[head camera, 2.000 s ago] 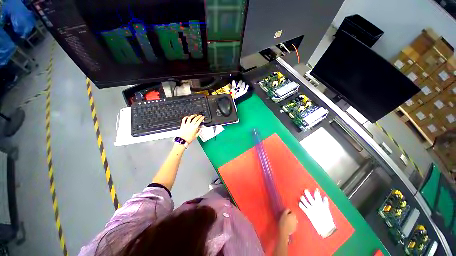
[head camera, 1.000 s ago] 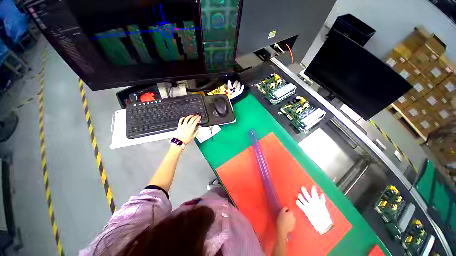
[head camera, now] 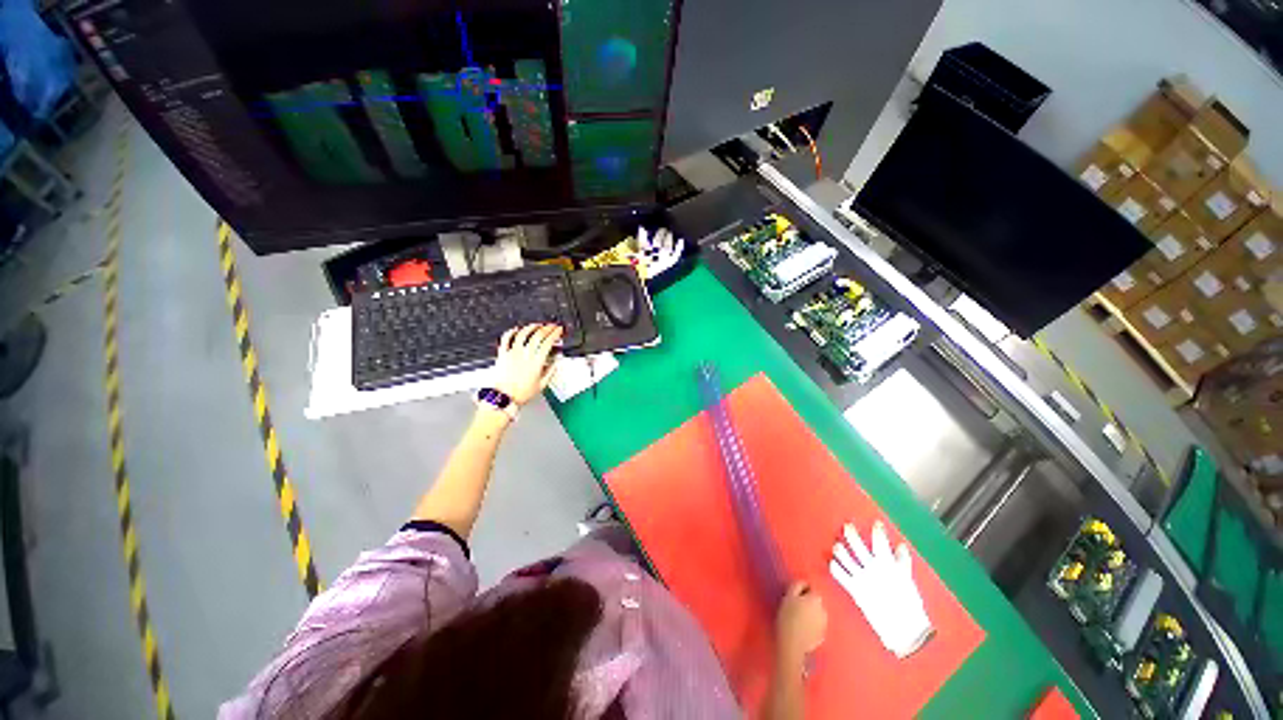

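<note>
My left hand (head camera: pixel 525 363) rests with spread fingers on the lower right part of the black keyboard (head camera: pixel 453 329). My right hand (head camera: pixel 802 620) is closed around the near end of a see-through purple-blue strip (head camera: pixel 739 471), which lies across the red mat (head camera: pixel 674 491) with its far end over the green bench top. A white glove (head camera: pixel 882 588) lies flat on the mat, right of my right hand. The large monitor (head camera: pixel 422 120) shows green board images and a blue crosshair. The black mouse (head camera: pixel 618 300) sits right of the keyboard, untouched.
Green circuit boards (head camera: pixel 854 328) with yellow parts stand on the conveyor line (head camera: pixel 1006 380) beyond the bench. A dark second monitor (head camera: pixel 999 193) stands behind it. A black bin (head camera: pixel 401 269) with red items sits behind the keyboard. Cardboard boxes (head camera: pixel 1196 239) are stacked at far right.
The blue crosshair on the monitor has moved right and down, and the side images differ. The view has shifted slightly. Both hands have stayed in place.
</note>
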